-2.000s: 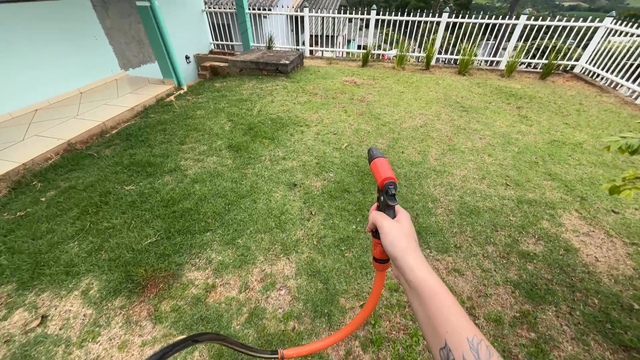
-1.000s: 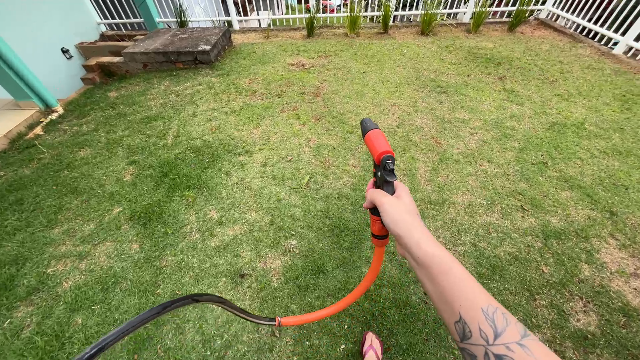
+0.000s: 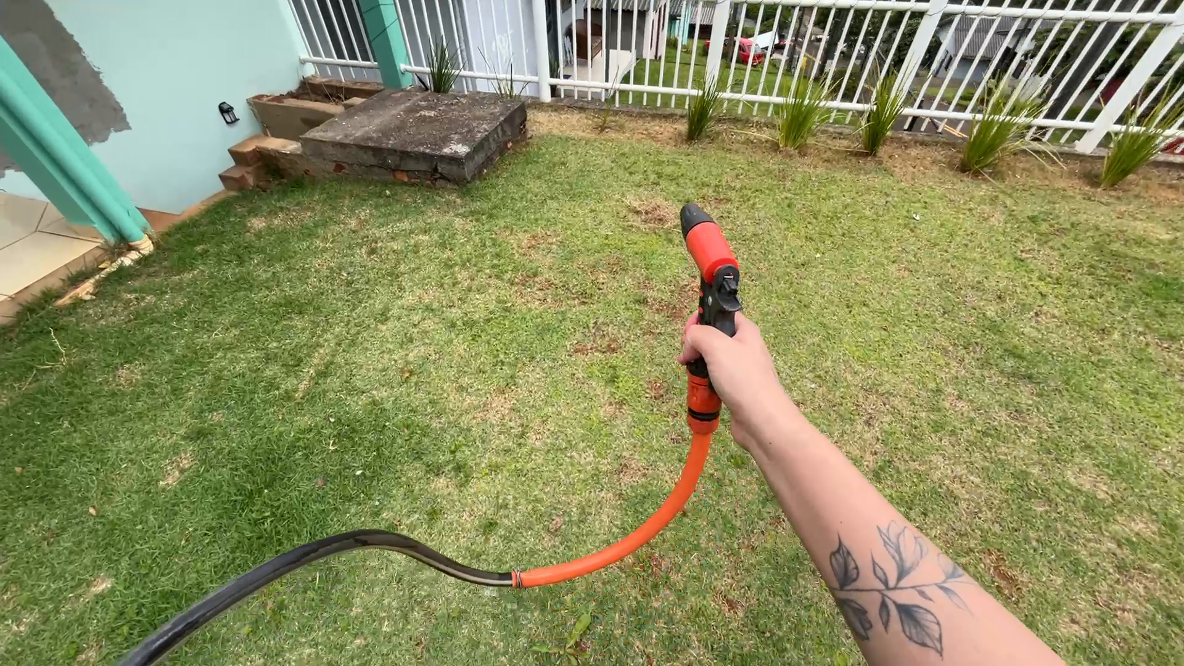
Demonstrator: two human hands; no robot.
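My right hand (image 3: 731, 356) is closed around the black grip of an orange-red and black hose spray gun (image 3: 710, 248), whose black nozzle points up and away from me. No water is seen at the nozzle. From the orange connector under my hand, an orange hose (image 3: 647, 532) curves down to the left. A clamp joins it to a black hose (image 3: 305, 552), which runs out of view at the lower left. Both hoses hang over the grass. My left hand is not in view.
Beyond the lawn (image 3: 573, 388) stand a white metal fence (image 3: 721, 92) and several grass tufts (image 3: 803, 118). A raised concrete slab (image 3: 416, 134) and brick steps (image 3: 250, 162) lie at the back left. A green post (image 3: 69, 153) rises beside the tiled porch (image 3: 32, 245) on the left.
The view has moved forward over the lawn, and the slab and fence look nearer. My right hand keeps its hold on the spray gun. The foot seen a second ago is out of view.
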